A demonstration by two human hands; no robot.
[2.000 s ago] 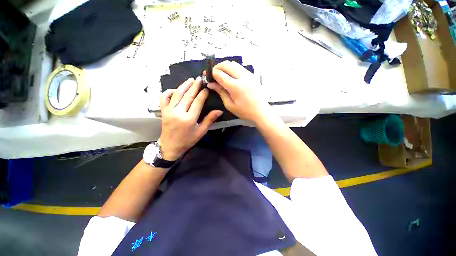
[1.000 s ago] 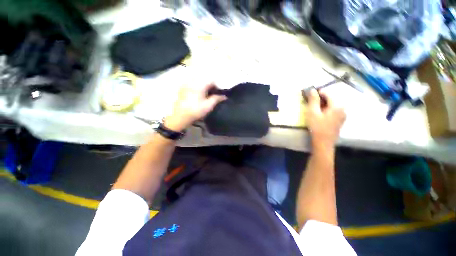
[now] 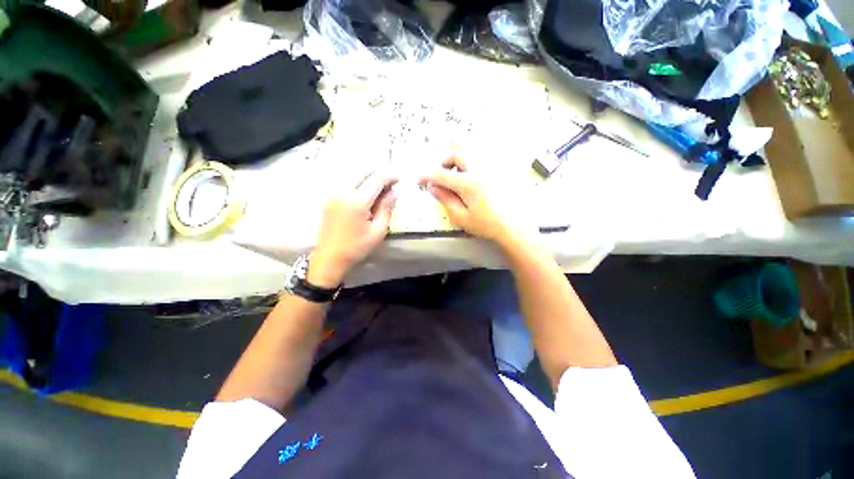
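Note:
My left hand point(image 3: 356, 223) and my right hand point(image 3: 468, 201) are over the front of the pale work board point(image 3: 506, 122), fingertips close together but apart. Fingers and thumbs are bent towards each other; whether they pinch a small part is too small to tell. Tiny dark metal ornaments point(image 3: 426, 126) are scattered on the board beyond my fingers. The small hammer point(image 3: 562, 154) lies right of my right hand, head towards me. A pile of black fabric panels point(image 3: 253, 108) lies at the left. No black panel shows under my hands.
A masking tape roll point(image 3: 204, 199) lies left of my left hand. A thin pointed tool point(image 3: 620, 142) lies beside the hammer. A clear plastic bag point(image 3: 655, 47), a blue item point(image 3: 679, 140) and a cardboard box point(image 3: 805, 140) are at the right. A dark green machine stands left.
The black panel has left the board's front and my hands are empty of it. My right hand has let go of the hammer, which now lies on the table, and has moved left.

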